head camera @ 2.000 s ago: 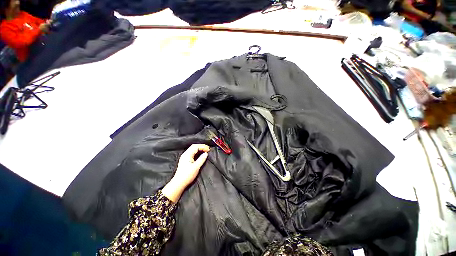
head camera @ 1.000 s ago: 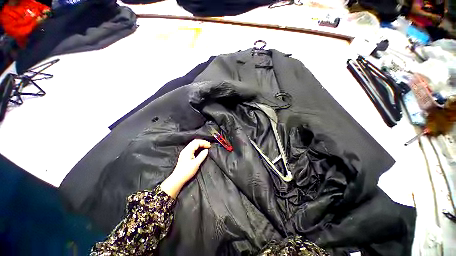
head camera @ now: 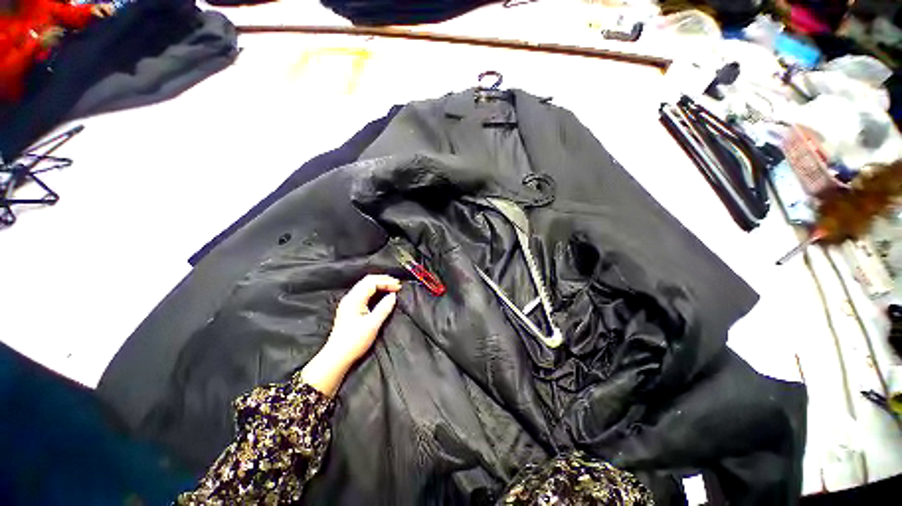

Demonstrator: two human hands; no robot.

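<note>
A dark coat point(head camera: 633, 237) lies open on the white table, its shiny black lining point(head camera: 396, 395) showing. Red thread snips point(head camera: 421, 272) lie on the lining with the blades towards the upper left. A hanger point(head camera: 523, 267) with a pale frame and dark hook lies on the coat's middle. My left hand point(head camera: 358, 321) rests on the lining just left of the snips, thumb and index fingertips near each other; whether a thread is pinched is too fine to tell. Only the patterned sleeve of my right arm shows at the bottom edge; the right hand is hidden.
A long brown rod point(head camera: 445, 39) lies across the back of the white table point(head camera: 267, 109). Black hangers point(head camera: 714, 163) lie right, more at left. Plastic bags and a brown feathery duster point(head camera: 862, 205) are at right. Dark garments point(head camera: 148, 59) and a person in red are at upper left.
The view has shifted slightly, so the coat sits a little further left in the picture. My left hand, the snips and the hanger keep about the same places on the coat.
</note>
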